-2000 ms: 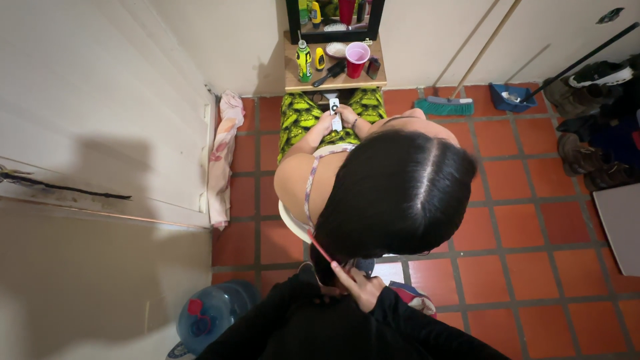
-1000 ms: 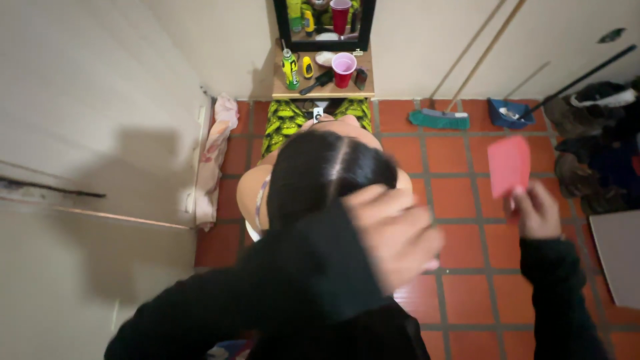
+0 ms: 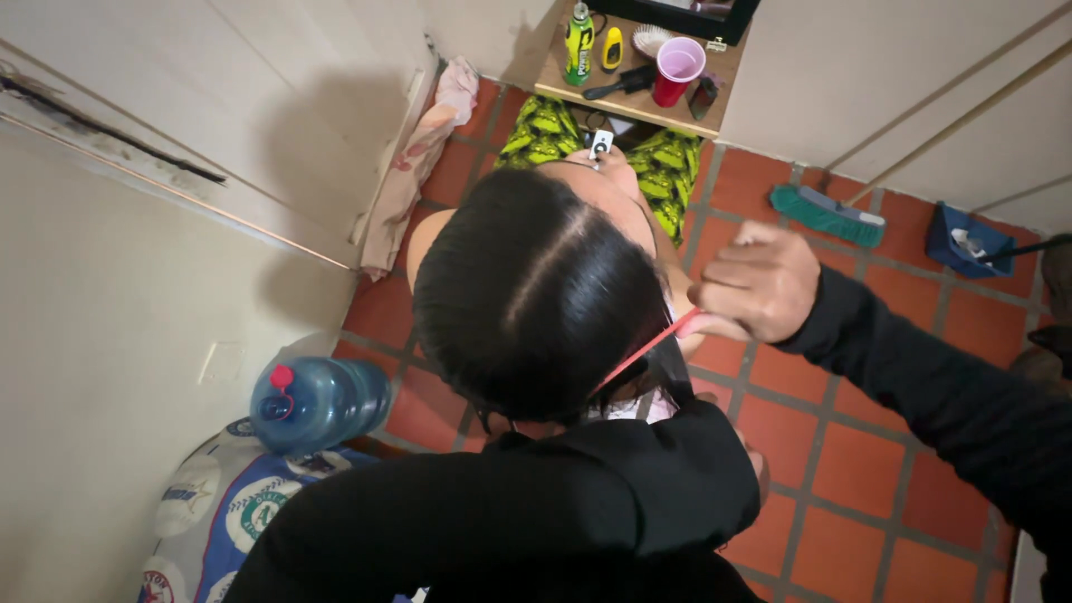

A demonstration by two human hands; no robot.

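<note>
A seated person's dark, parted hair [image 3: 544,293] fills the middle of the view. My right hand [image 3: 754,285] is closed on a thin red comb [image 3: 645,352], whose far end lies against the hair at the side of the head. A straight, taut lock of hair [image 3: 670,368] runs down to my left hand [image 3: 756,469], which seems to grip it; my black sleeve covers most of that hand. The seated person holds a small white object [image 3: 600,144] in the lap.
Ahead, a wooden shelf [image 3: 548,90] under a mirror bears a green bottle [image 3: 579,46], a red cup [image 3: 672,79] and a black hairbrush [image 3: 624,84]. A blue water jug [image 3: 322,402] stands at left. A broom [image 3: 825,215] and blue dustpan [image 3: 971,243] are at right.
My right hand has come in from the right, bringing the comb to the hair. My left hand has moved from over the head down to its lower right side.
</note>
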